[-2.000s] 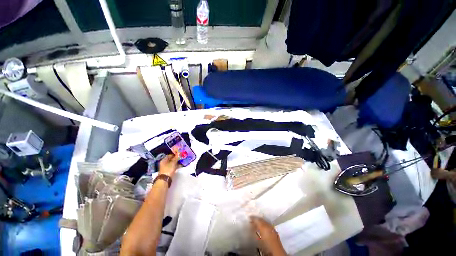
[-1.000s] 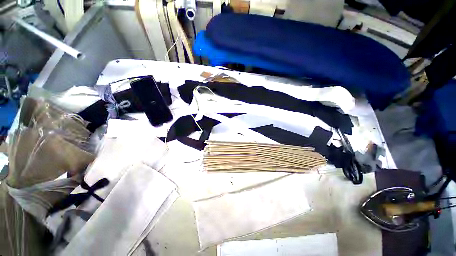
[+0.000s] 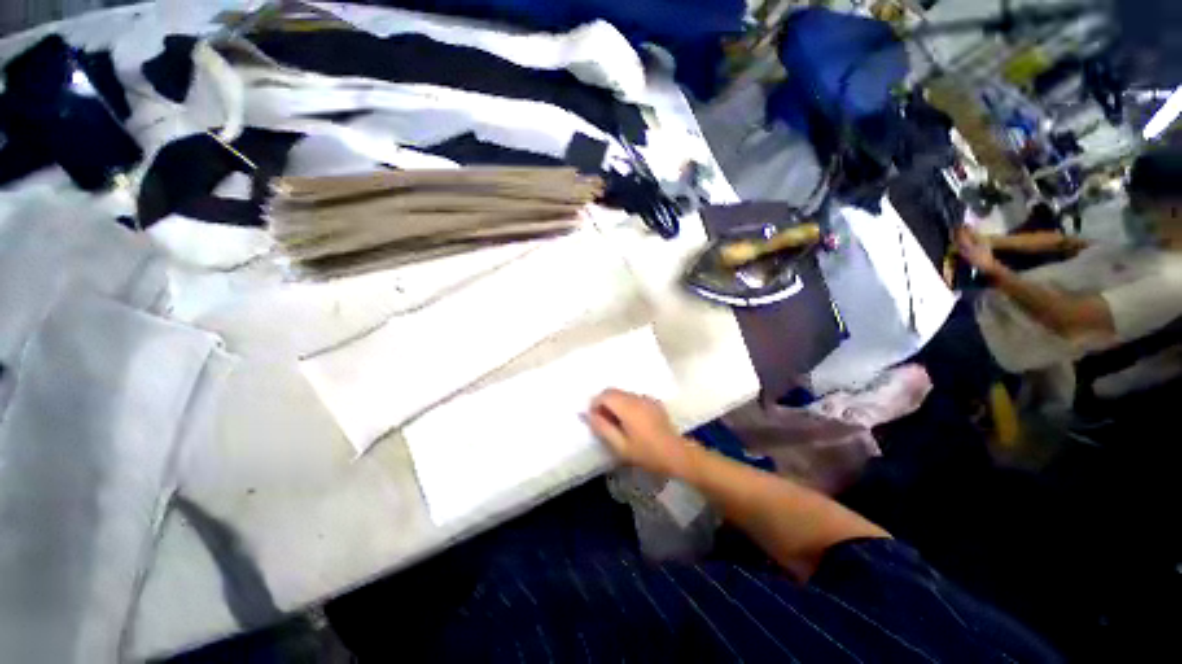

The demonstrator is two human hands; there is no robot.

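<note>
My right hand (image 3: 638,431) rests at the right part of a white pressing template (image 3: 519,422), near the table's front edge. Its fingers are bent and blurred, and I cannot tell whether they grip the template. My left hand is not in view. A pale fabric piece (image 3: 441,337) lies flat just behind the template. A stack of beige-brown strips (image 3: 434,218) lies behind that. The steam iron (image 3: 752,270), with a tan handle, sits at the right on a dark mat (image 3: 793,340).
Pale cut panels (image 3: 97,454) lie at left. Black strips (image 3: 441,75) and white ones run along the back, with scissors (image 3: 648,197) beside the strip stack. A dark phone-like object (image 3: 84,123) is at back left. Another person (image 3: 1063,305) works at right, past a pinkish bundle (image 3: 843,428).
The view has swung to the right, bringing the other person into view. My right hand, out of view a second ago, is now at the template. The iron remains on its mat.
</note>
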